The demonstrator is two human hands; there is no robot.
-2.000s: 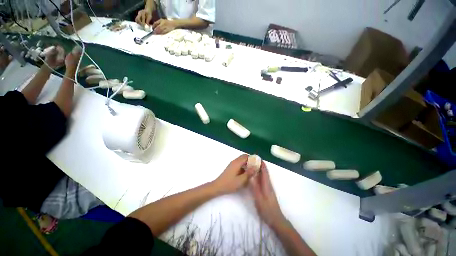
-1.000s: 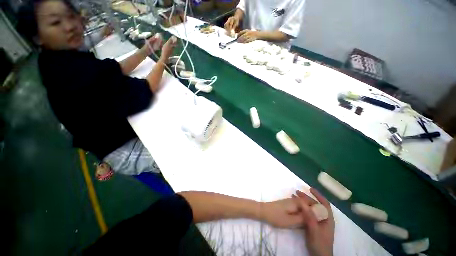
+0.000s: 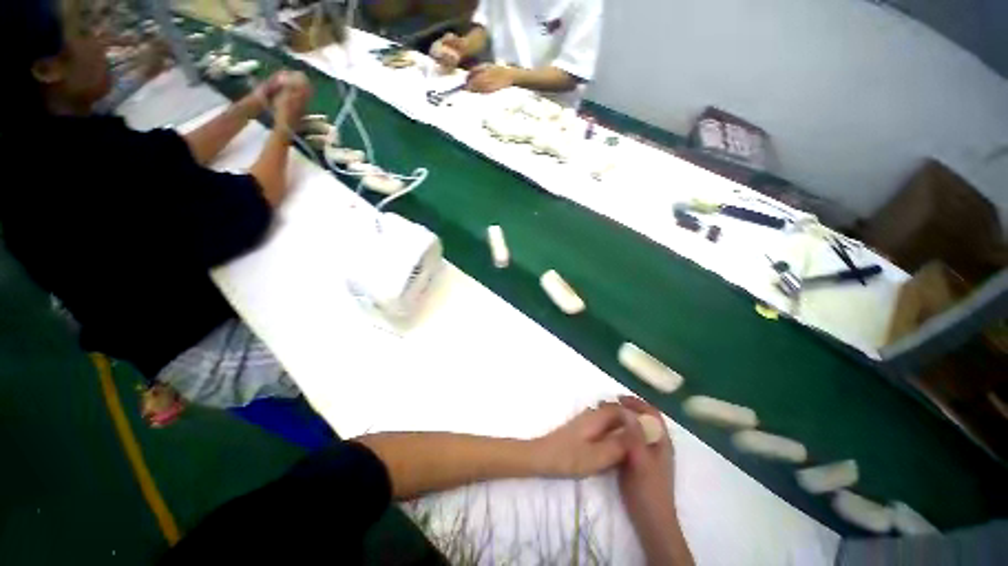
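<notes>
My left hand (image 3: 588, 439) and my right hand (image 3: 649, 464) are together over the white bench top. An off-white plastic housing unit (image 3: 650, 428) shows between the fingers, mostly covered by them. It lies against my right hand, with my left fingers touching that hand. More off-white units lie in a spaced row on the green conveyor belt (image 3: 597, 254), one of them (image 3: 650, 367) just beyond my hands.
A white desk fan (image 3: 395, 269) stands left on the bench with white cable (image 3: 352, 133) above it. A person in dark clothes (image 3: 133, 210) sits at left. Another person works across the belt, near a hammer-like tool (image 3: 829, 279). A grey metal post (image 3: 951, 323) crosses at right.
The view first swung left, then partly back right. My hands remain together around the unit. The neighbour's head has turned from facing me towards their own hands, which are now closed together.
</notes>
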